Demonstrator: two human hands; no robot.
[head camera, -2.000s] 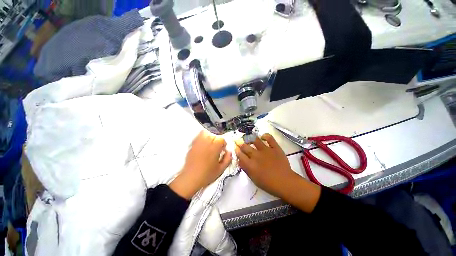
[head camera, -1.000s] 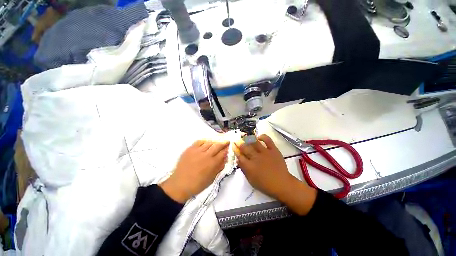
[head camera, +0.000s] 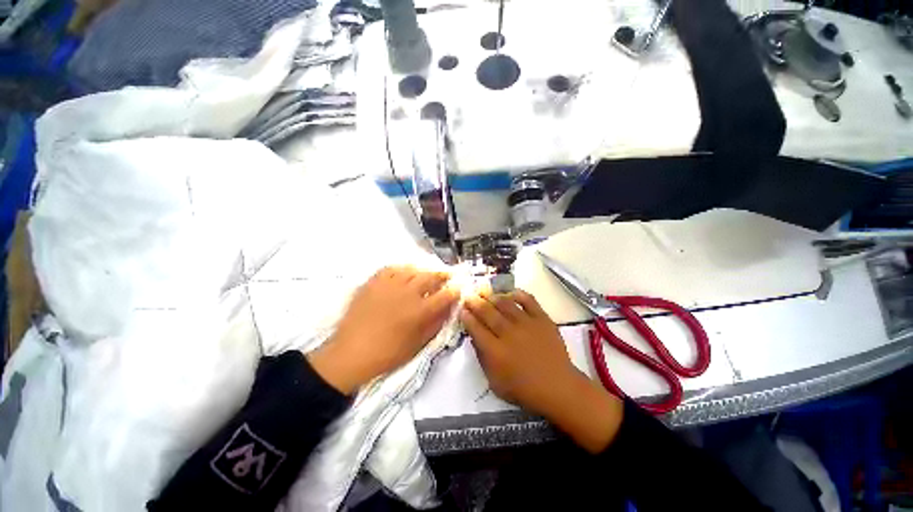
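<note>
A puffy white garment piece (head camera: 150, 240) spreads over the left of the machine table and hangs off its front edge. Its seam edge (head camera: 400, 385) runs up to the presser foot and needle area (head camera: 488, 252), where a bright light glares. My left hand (head camera: 390, 318) lies on the white cloth just left of the foot, fingers together, pressing or holding the edge. My right hand (head camera: 516, 350) is right of it, fingertips on the edge just in front of the foot. The fingertips and the cloth under them are partly lost in glare.
Red-handled scissors (head camera: 651, 350) lie on the bed right of my right hand, blades towards the needle. The white machine head (head camera: 601, 110) stands behind, with black cloth (head camera: 736, 100) over it. Stacked garment pieces (head camera: 305, 120) lie at the back left. The table edge has a scale (head camera: 761, 400).
The machine and scissors sit slightly differently in view as the camera shifted. My left hand lies flatter than two seconds ago. Both hands stay at the foot on the white edge.
</note>
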